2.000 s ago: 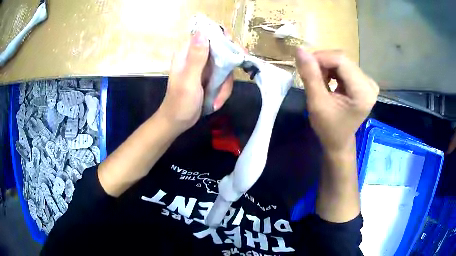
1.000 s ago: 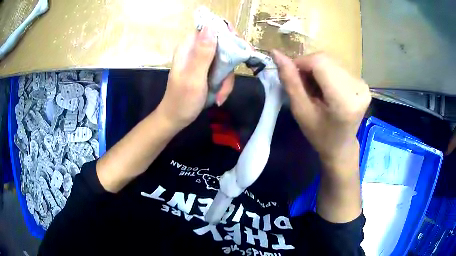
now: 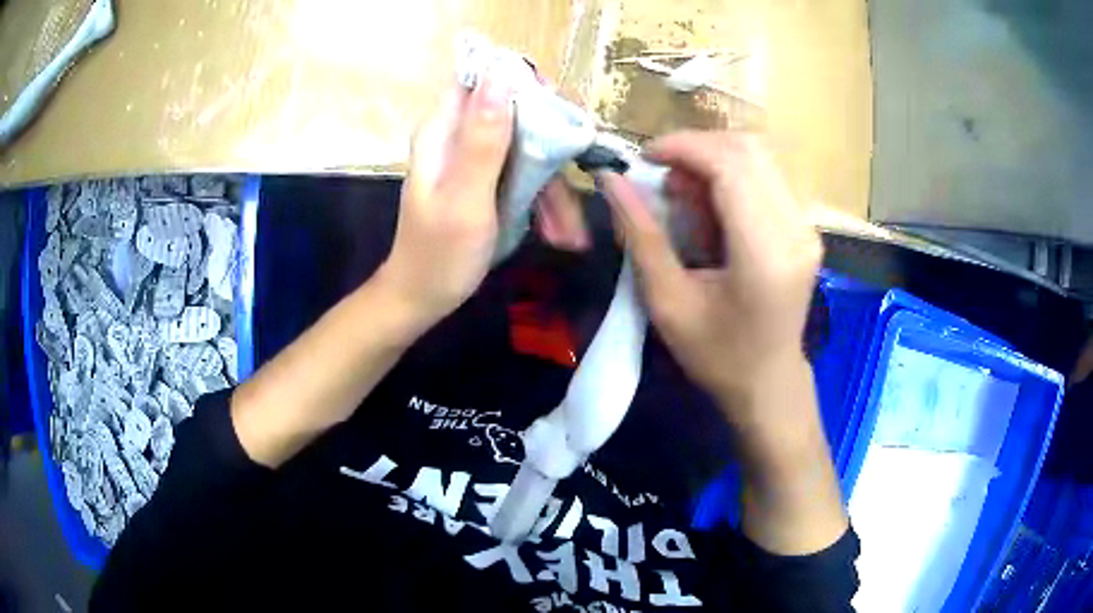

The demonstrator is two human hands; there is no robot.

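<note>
My left hand [image 3: 450, 198] grips a white-grey foot shell [image 3: 545, 126], its toe end pointing up and left over the bench edge. A small black ankle joint [image 3: 603, 158] shows between the foot and the lower leg. My right hand [image 3: 731, 234] is closed around the upper end of the pale lower leg [image 3: 599, 383], close beside the joint. The leg hangs down in front of my shirt, its stepped peg end at the bottom. My right fingers cover the leg's ankle end.
The tan-covered bench [image 3: 300, 96] spans the top. A dish patch with sticks and a white lump [image 3: 693, 72] lies on it. A spare leg piece [image 3: 54, 72] lies at far left. The left bin [image 3: 248, 287] holds grey sole plates. The right bin [image 3: 1040, 413] has flat white contents.
My right hand has moved left from beside the leg's ankle end and now grips it. My left hand still holds the foot shell in nearly the same place.
</note>
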